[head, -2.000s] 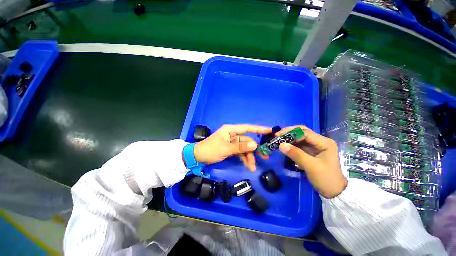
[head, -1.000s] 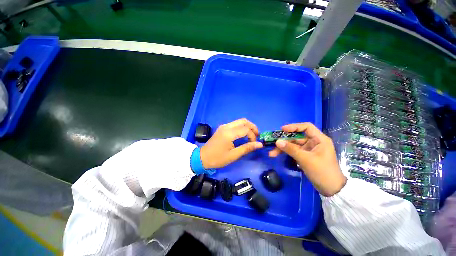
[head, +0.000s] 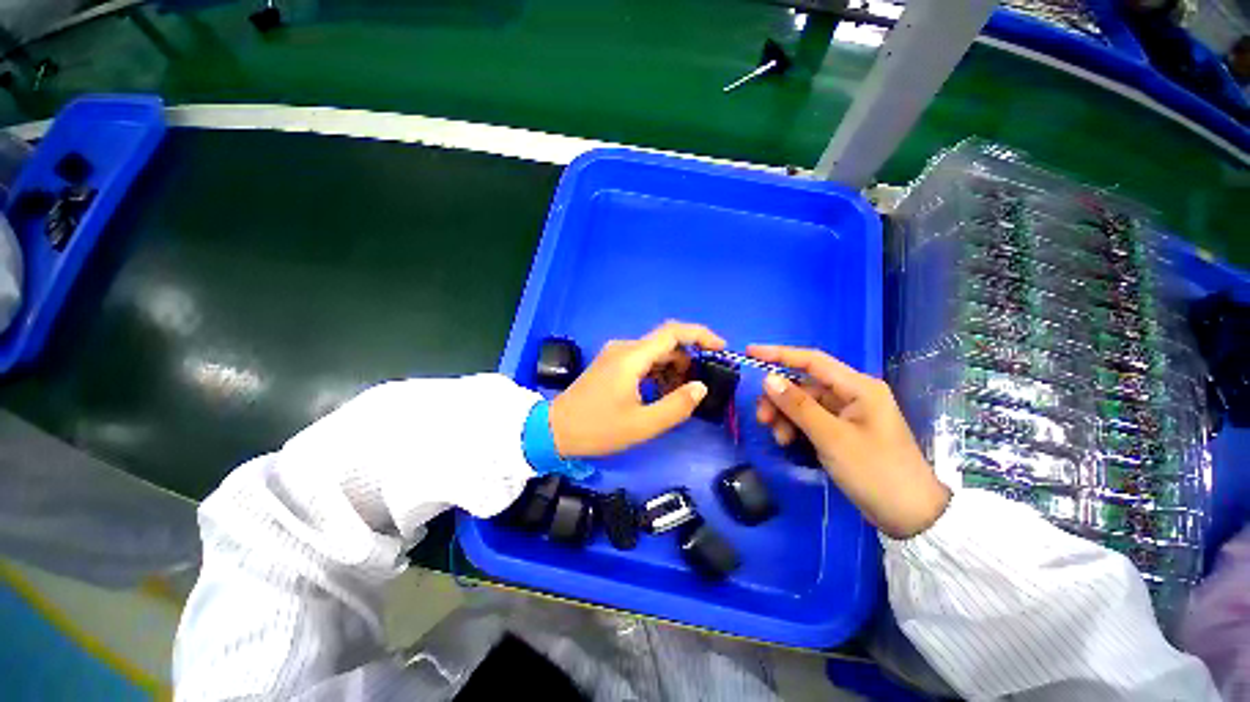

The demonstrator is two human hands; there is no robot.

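My left hand (head: 624, 402), with a light blue wrist strap (head: 540, 436), holds a black housing (head: 714, 390) between thumb and fingers over the blue work tray (head: 699, 185). My right hand (head: 857, 439) pinches the right end of a circuit board (head: 742, 361), seen nearly edge-on. The board's left end is at the left fingertips, above the housing. A thin reddish wire hangs beside the housing. Several black housings (head: 746, 494) lie in the lower part of the tray, one at its left side (head: 558, 361). One piece has a silvery white face (head: 669, 512).
Clear blister trays (head: 1056, 357) with green boards stand right of the work tray. A grey post (head: 905, 89) rises behind. A green belt (head: 548, 76) carries a black part with a pale shaft (head: 775, 58). Another blue tray (head: 117, 130) with black parts is at the left.
The board has turned from face-up to nearly edge-on. The black housing now shows at my left fingertips. The parts on the belt have moved left.
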